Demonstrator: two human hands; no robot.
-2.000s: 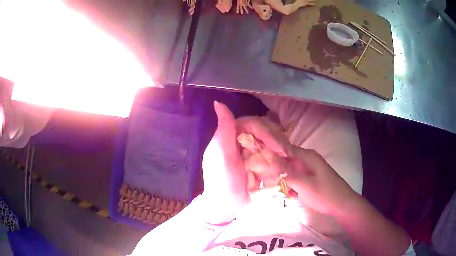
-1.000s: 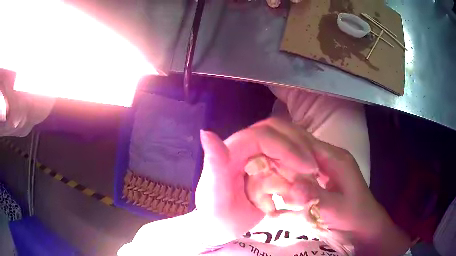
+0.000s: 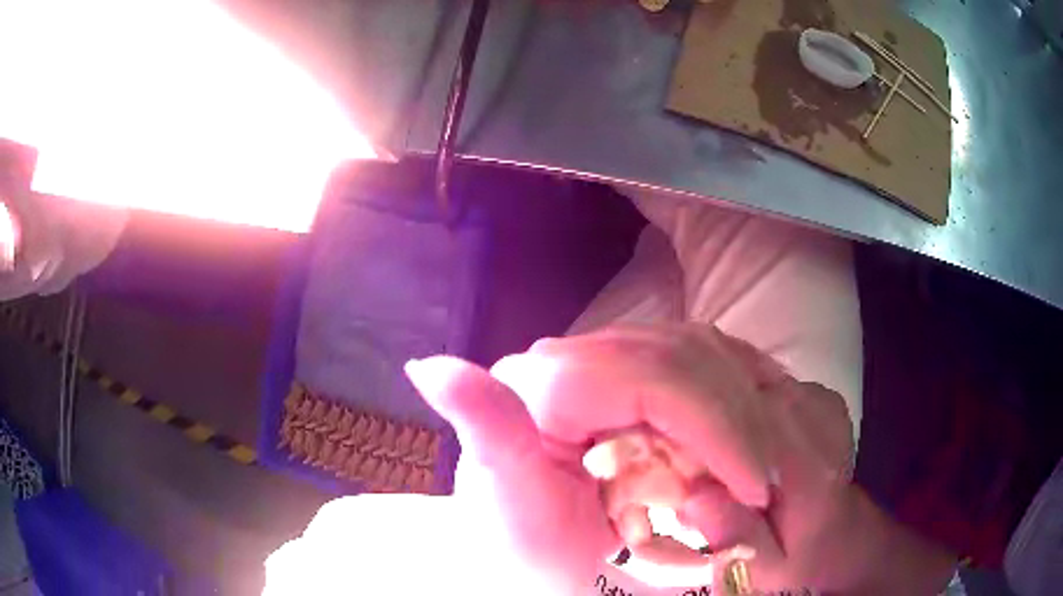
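A tan figure body is held between both my hands, low over my lap. My left hand, overexposed at its wrist, cups it from the left with the thumb up. My right hand wraps over it from the right. The fingers cover much of the figure, and a yellowish limb end shows near the bottom. I cannot tell whether a second part is between the fingers.
A brown cardboard with a dark wet stain, a white dish and several thin sticks lies on the metal table. A blue tray holds brown pieces in rows. Glaring light and a dark cable are left.
Both hands have moved down towards my body with the figure still between them. The right hand has closed further over it. The view has shifted, so the cardboard sits slightly higher and further right.
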